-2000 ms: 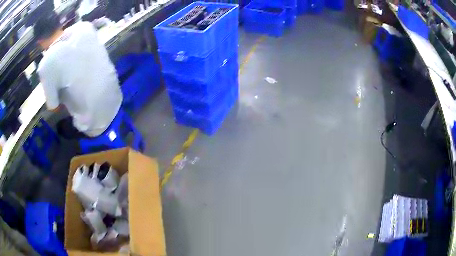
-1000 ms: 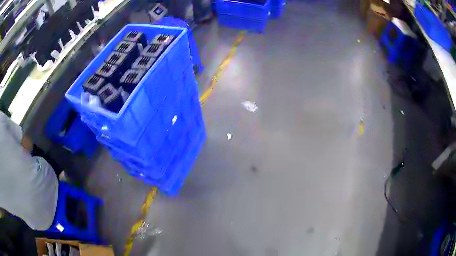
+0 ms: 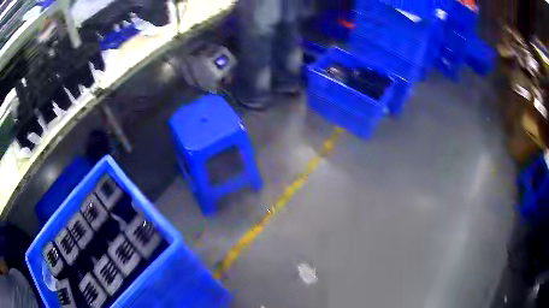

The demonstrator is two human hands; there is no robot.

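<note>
Neither of my hands is in the picture. Nearest in front of me, at the lower left, stands a blue plastic bin (image 3: pixel 174 245). It holds rows of dark units (image 3: pixel 110 272) with light grey slotted faces. Its lower part is cut off by the picture's edge. A blue plastic stool (image 3: pixel 207 126) stands on the floor beyond the bin. The view is somewhat blurred.
A yellow line (image 3: pixel 289 192) crosses the grey floor (image 3: pixel 385 228). Another blue bin (image 3: pixel 343 102) with dark contents stands beyond the stool, beside stacked blue bins (image 3: pixel 385 36). A person's legs (image 3: pixel 257 54) stand near the bench (image 3: pixel 144 48). A white scrap (image 3: pixel 307 273) lies on the floor.
The view has moved forward and turned left. The filled blue bin is now closer and lower left, the blue stool has come into view, and the cardboard carton has left the picture.
</note>
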